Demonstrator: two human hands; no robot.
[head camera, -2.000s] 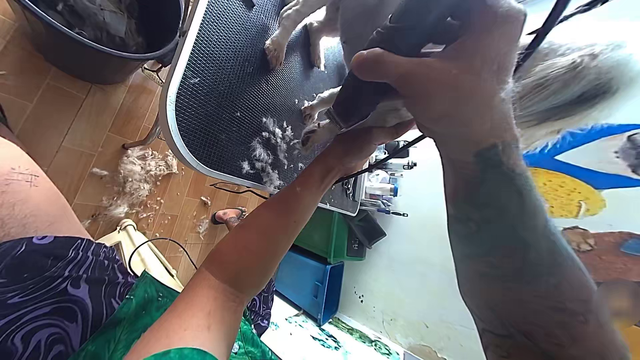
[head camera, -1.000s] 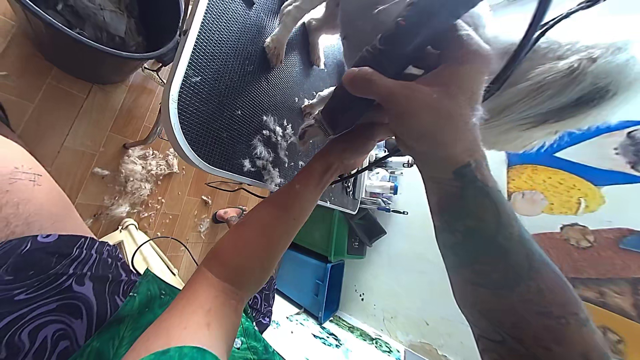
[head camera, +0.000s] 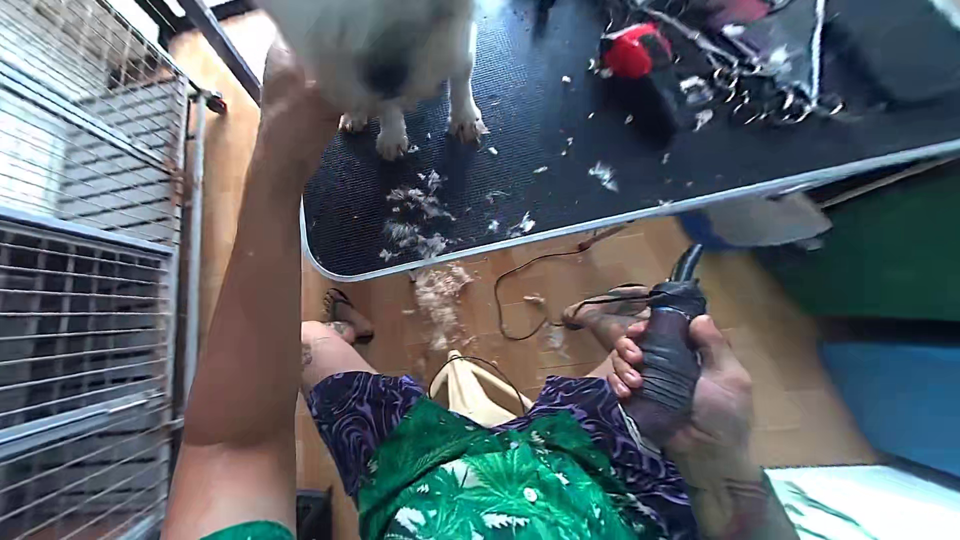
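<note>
A white dog (head camera: 352, 45) stands on the black textured grooming table (head camera: 517, 180), its paws near the rounded corner. My left hand (head camera: 289, 82) is against the side of the dog's head; its fingers are mostly hidden by fur. At the lower right, off the table, my right hand (head camera: 697, 390) grips a tape-wrapped electric clipper (head camera: 664, 367) by its body, with a cord at its top. Tufts of cut fur (head camera: 416, 217) lie on the table below the dog's paws.
Wire cages (head camera: 90, 300) line the left side. A red item (head camera: 634, 51) and several metal-handled tools (head camera: 772, 97) lie at the table's upper right. Below the table edge are a loose cord (head camera: 499, 300), a fur pile (head camera: 442, 300) and a cream plastic seat (head camera: 480, 390). A blue container (head camera: 900, 397) is at right.
The view has swung widely. My right hand has moved with the clipper from the dog's paw to off the table. My left hand has gone from the paw to the dog's head.
</note>
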